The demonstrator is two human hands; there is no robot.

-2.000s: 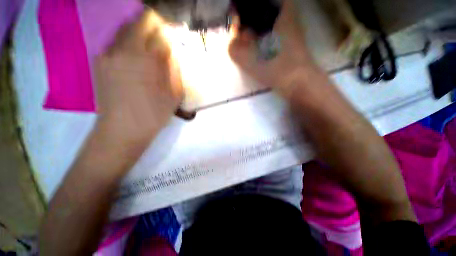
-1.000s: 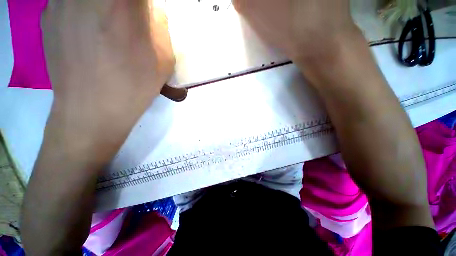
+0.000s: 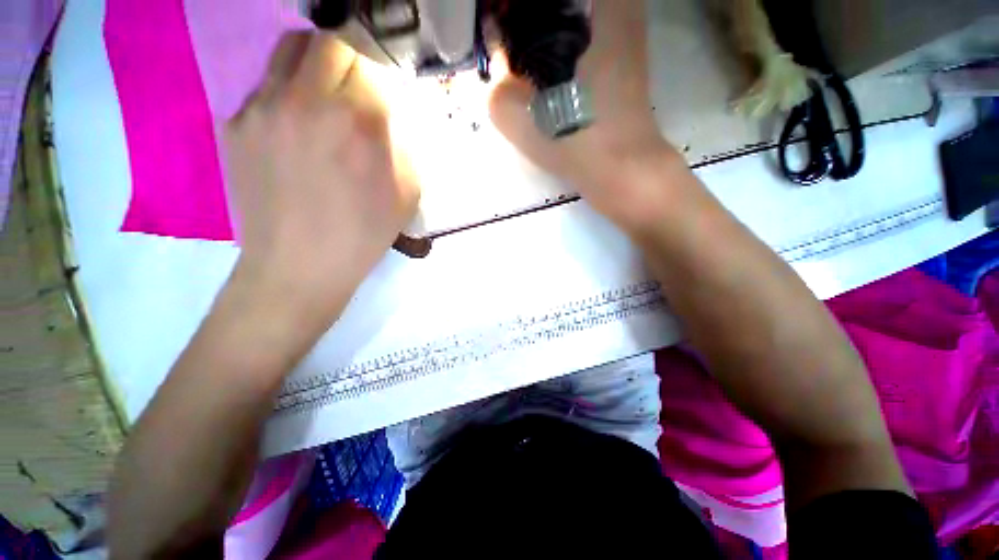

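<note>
A hot-pink fabric panel [image 3: 170, 131] lies on the white table at the left, with light-pink fabric [image 3: 236, 49] beside it, running behind my left hand. My left hand [image 3: 323, 164], bare, is bent with knuckles up, left of the needle area; its fingertips are hidden. My right hand [image 3: 597, 137], bare, is right of the needle, partly behind the ridged silver knob [image 3: 561, 108]; its fingertips are lost behind the knob and in glare. The presser foot area [image 3: 444, 66] is above the brightly lit machine bed [image 3: 471, 175]. Whether either hand grips cloth cannot be told.
Black scissors [image 3: 819, 137] and a pale thread bundle [image 3: 776, 88] lie at the right. A flat black object [image 3: 971, 170] is at the far right. A brown tab [image 3: 413, 245] marks the bed corner. Pink fabric [image 3: 909, 361] and a blue basket [image 3: 356, 476] are below the table edge.
The view has shifted since one second ago, bringing the presser foot and knob back into the picture. Both hands stay on either side of the needle area.
</note>
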